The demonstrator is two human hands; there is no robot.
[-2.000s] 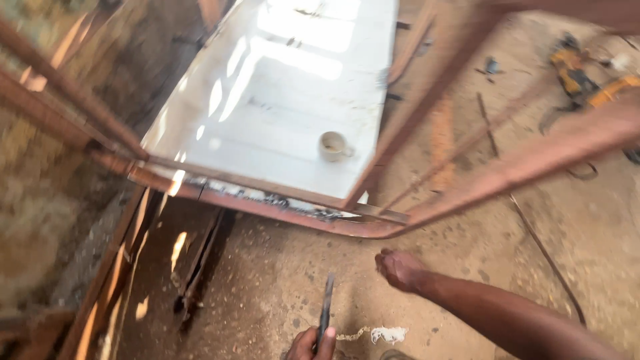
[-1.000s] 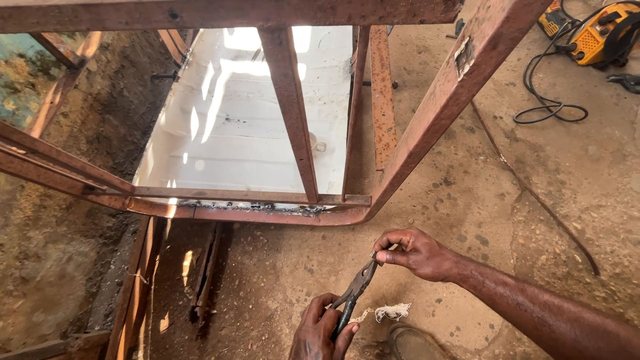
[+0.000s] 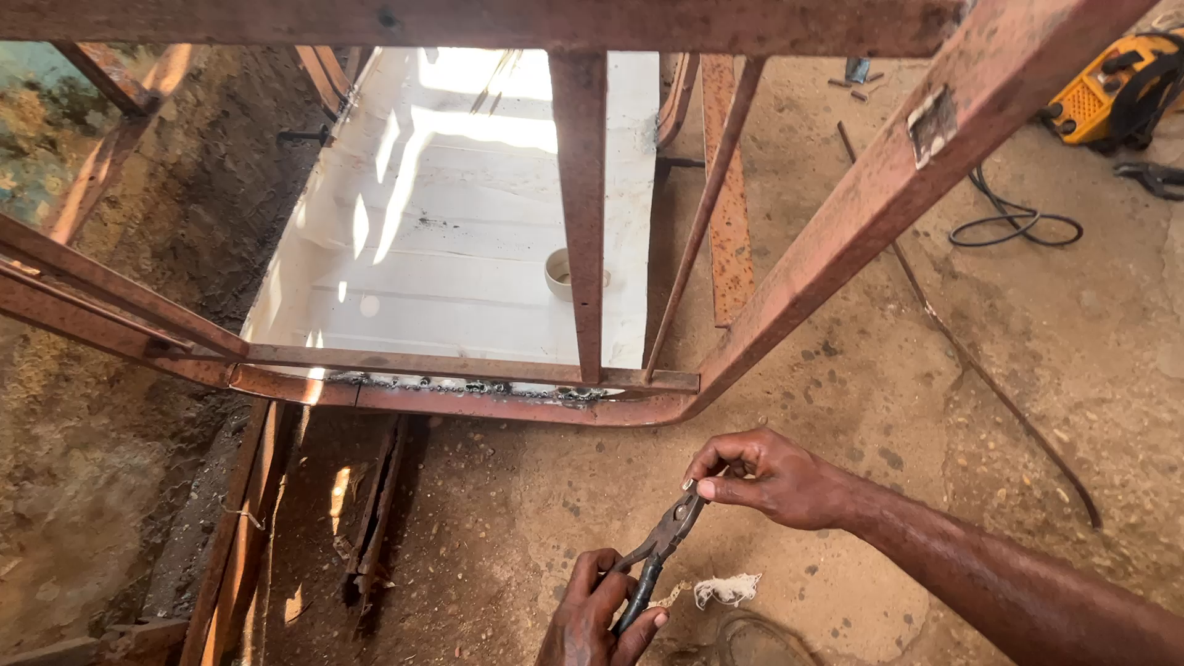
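Observation:
My left hand (image 3: 597, 606) at the bottom centre grips the handles of a pair of metal pliers (image 3: 673, 529); one handle has a dark sleeve. The jaws point up and to the right. At their tip, my right hand (image 3: 772, 479) pinches with thumb and forefinger; a small pale bit shows there, too small to name. Beyond both hands stands a rust-red metal frame (image 3: 527, 407) with blackened weld marks along its lower bar. Behind that bar lies a white ribbed panel (image 3: 444, 277), and a pale cup (image 3: 559, 274) stands on it, partly hidden by an upright.
A yellow machine (image 3: 1105, 88), likely a welder, sits at the upper right beside a looped black cable (image 3: 1017, 227). A thin metal rod (image 3: 980, 370) lies on the floor at the right. A white scrap (image 3: 728, 589) lies below my hands. Metal lengths (image 3: 375, 523) are at the lower left.
My right hand, apart from the tool two seconds ago, has come to the pliers' jaws and stays there. The pliers were upright in my left hand and now slant to the right.

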